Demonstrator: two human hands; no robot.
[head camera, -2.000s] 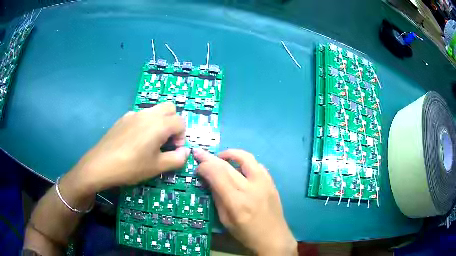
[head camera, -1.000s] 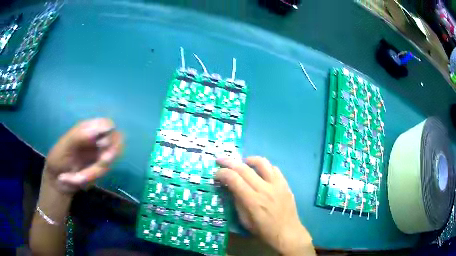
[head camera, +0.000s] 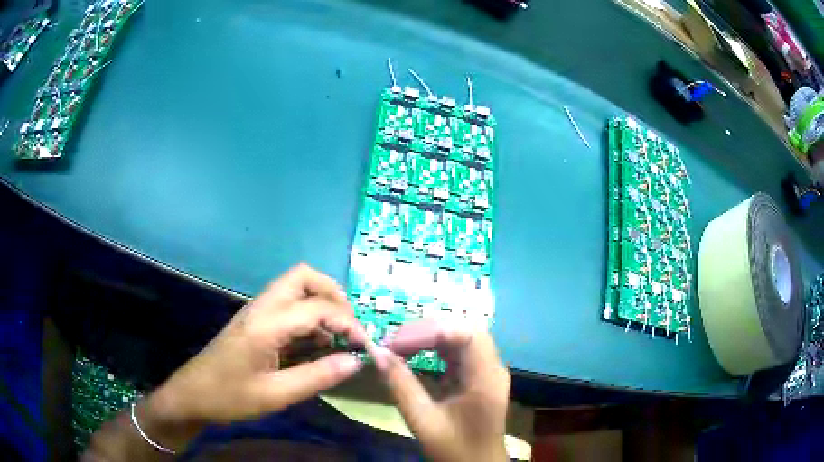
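A green PCB panel (head camera: 425, 217) lies on the mat in front of me, with three thin white lead wires past its far end. My left hand (head camera: 271, 361) and my right hand (head camera: 452, 388) meet over its near end, fingertips pinched together. Something tiny and pale may be between the fingertips, but it is too small to name. The hands hide part of the panel's near end. A pale yellow release liner (head camera: 384, 415) shows below the hands at the bench edge.
Stacked PCB panels (head camera: 650, 226) lie to the right, beside a large foam tape roll (head camera: 727, 289). A loose wire offcut (head camera: 576, 127) lies between the panels. More panels (head camera: 77, 72) are at far left. A black part with a blue piece (head camera: 678, 90) is at the back right.
My left hand has come from the left side to meet my right hand. Both are now at the panel's near end. The view has shifted, and the yellow liner now shows.
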